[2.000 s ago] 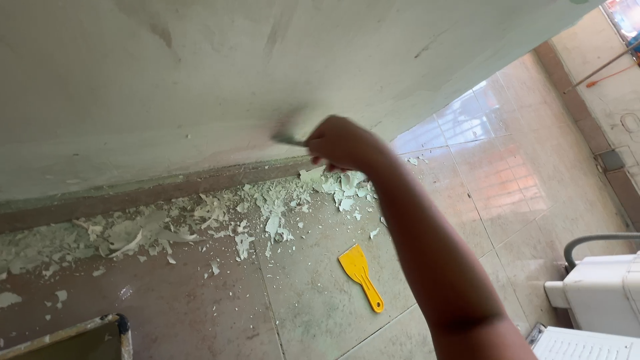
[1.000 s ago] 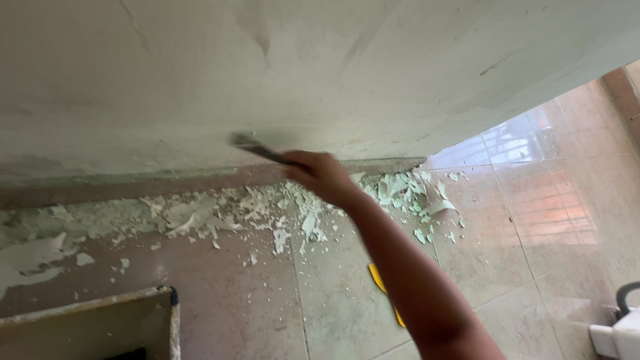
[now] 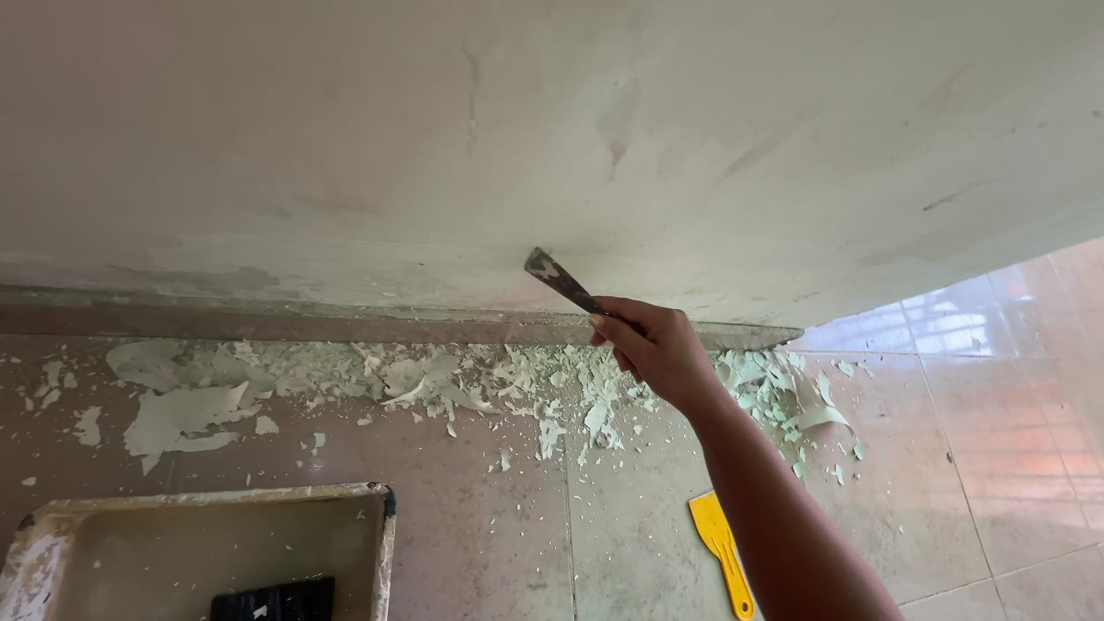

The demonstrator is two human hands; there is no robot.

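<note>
My right hand (image 3: 660, 349) grips a narrow metal scraper (image 3: 565, 283), its paint-smeared blade pointing up and left at the lower part of the pale wall (image 3: 517, 155). Whether the blade's edge touches the wall is hard to tell. Below the hand, flakes of peeled pale green paint (image 3: 448, 379) lie along the foot of the wall on the tiles. A yellow plastic scraper (image 3: 724, 552) rests on the floor just left of my forearm, which lies close by it. My left hand is out of view.
A paint-crusted tray (image 3: 388, 552) sits at the lower left, with a black brush or pad (image 3: 274, 601) in it. A low baseboard (image 3: 259, 326) runs along the wall, ending near a corner at the right. Floor tiles (image 3: 1000, 431) reflect light beyond it.
The hand with the metal scraper has moved along the wall. The view has shifted, so more of the tray shows and the white object at the right has left the picture.
</note>
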